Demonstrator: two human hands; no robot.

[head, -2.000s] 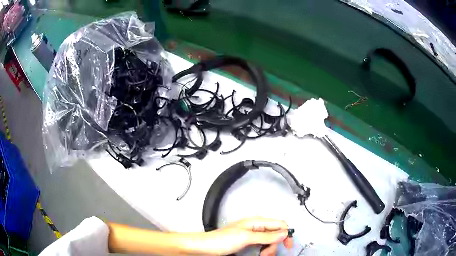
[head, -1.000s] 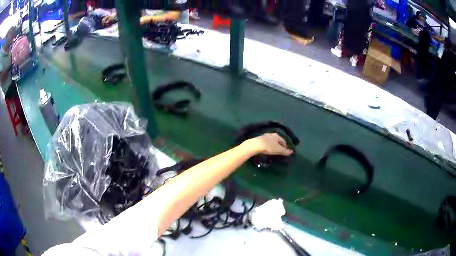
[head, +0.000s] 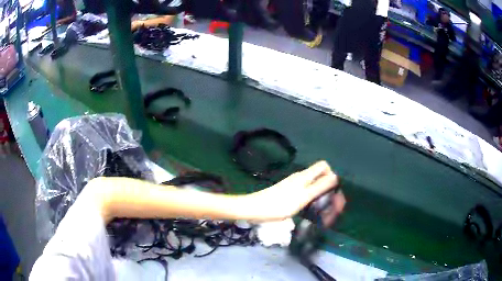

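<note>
My left hand (head: 325,189) is above the near side of the green belt, its arm reaching in from the lower left. It is closed on a dark headband (head: 308,222), which is strongly blurred and partly hidden by the fingers. Another black headband (head: 264,152) lies on the belt to the left of the hand. Loose black yokes (head: 206,236) lie on the white mat (head: 220,269) below my forearm. A clear plastic bag (head: 77,148) with black parts is at the left, partly covered by my arm. My right hand is not in view.
More headbands (head: 165,104) lie along the belt. A white wad (head: 276,232) and a black handle (head: 319,271) are near the held headband. A green post (head: 125,82) stands behind the bag. A spray can (head: 37,123) is at far left. People (head: 360,33) are beyond the line.
My left hand has left the headband it touched on the belt and moved right and nearer. The neighbouring headband is gone from its place on the belt, and a headband is now in the hand.
</note>
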